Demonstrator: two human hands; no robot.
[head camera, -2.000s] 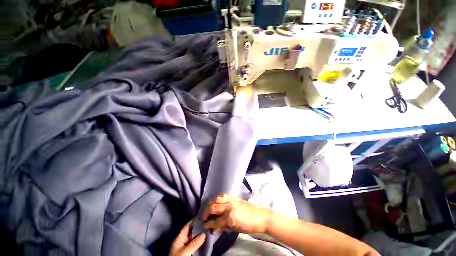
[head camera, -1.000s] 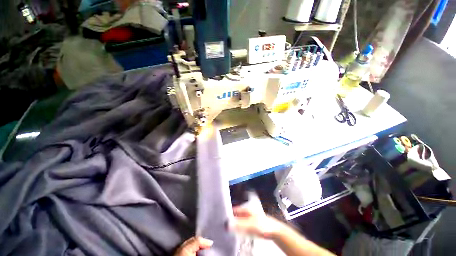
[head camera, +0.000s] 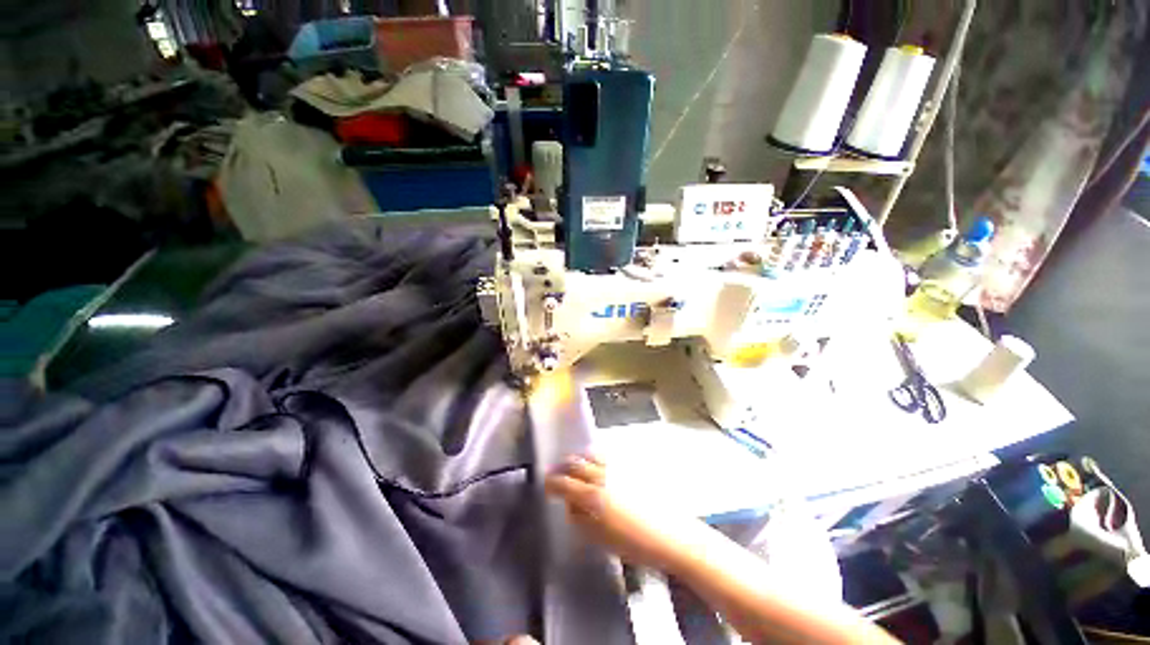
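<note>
Grey-purple fabric (head camera: 315, 504) lies in a large heap over the left side, with a thin dark seam across it. Its folded edge (head camera: 561, 422) runs as a flat band from the lit needle area of the white sewing machine (head camera: 605, 309) towards me. My right hand (head camera: 583, 489) lies on this band a little in front of the needle, fingers bent on the cloth; whether it grips is unclear. My left hand (head camera: 520, 640) is cut off by the bottom edge; only a fingertip area shows beside the band.
Scissors (head camera: 917, 396), a loose thread cone (head camera: 1000, 368) and a bottle of yellow liquid (head camera: 940, 287) are on the table's right. Two thread cones (head camera: 820, 95) stand above. A teal device (head camera: 608, 164) stands upright by the machine. Coloured bins (head camera: 423, 42) are behind.
My right hand has moved up the band, closer to the needle. My left hand has dropped almost out of the picture. The view has shifted, showing more of the background and thread cones.
</note>
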